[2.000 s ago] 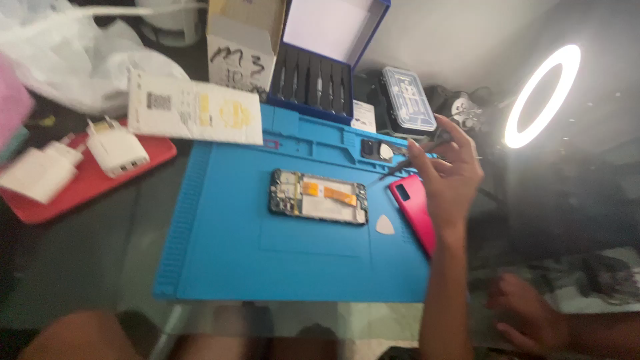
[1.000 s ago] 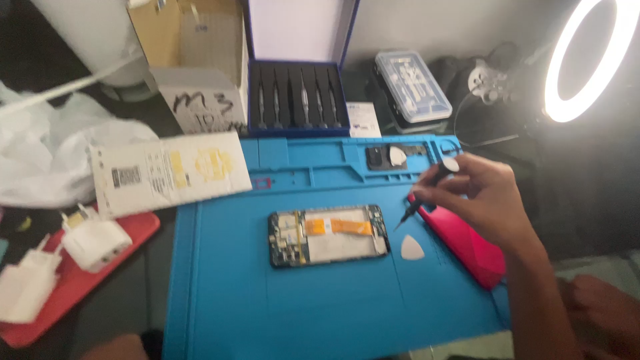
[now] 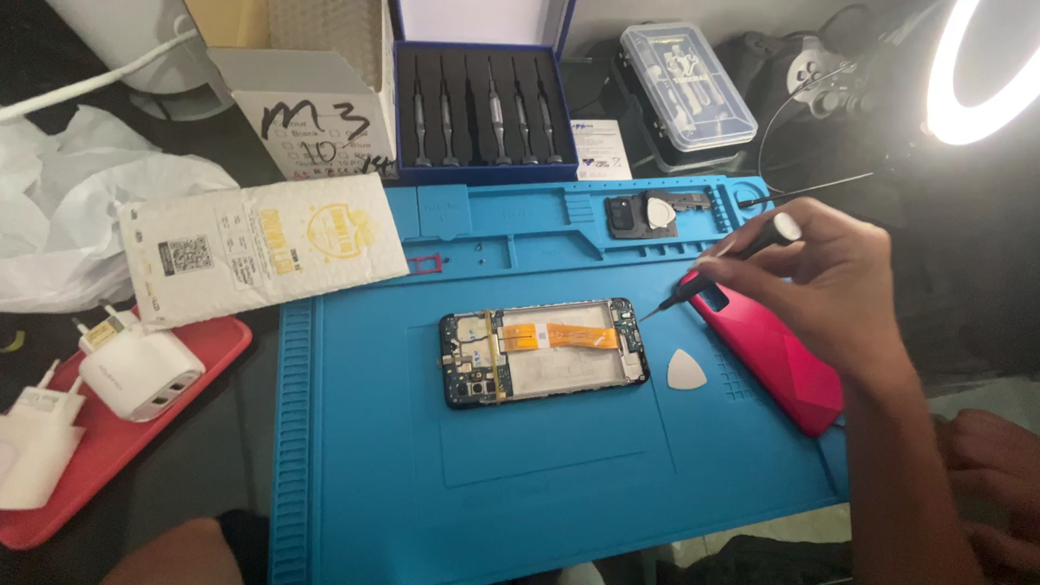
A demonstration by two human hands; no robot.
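My right hand (image 3: 821,284) grips a black precision screwdriver (image 3: 686,291) between thumb and fingers. Its thin tip points down-left at the right end of an opened smartphone (image 3: 561,366); whether it touches is unclear. The phone lies on a blue silicone repair mat (image 3: 552,504), showing circuit boards, a bare battery bay and an orange flex cable (image 3: 561,336). To the phone's right lies a white triangular pick (image 3: 686,370). Partly behind my hand rests a red phone back cover (image 3: 780,361). My left hand is out of view.
Behind the mat stand a screwdriver set box (image 3: 486,172), a cardboard box (image 3: 313,122) and a clear plastic case (image 3: 691,89). A padded envelope (image 3: 268,248) overlaps the mat's left corner. Chargers (image 3: 138,366) sit on a red tray (image 3: 191,390). At far right, another hand (image 3: 995,479) shows, owner unclear.
My right hand has come down from above the mat's back edge, and the screwdriver is now by the phone's right end. The view has shifted and moved closer.
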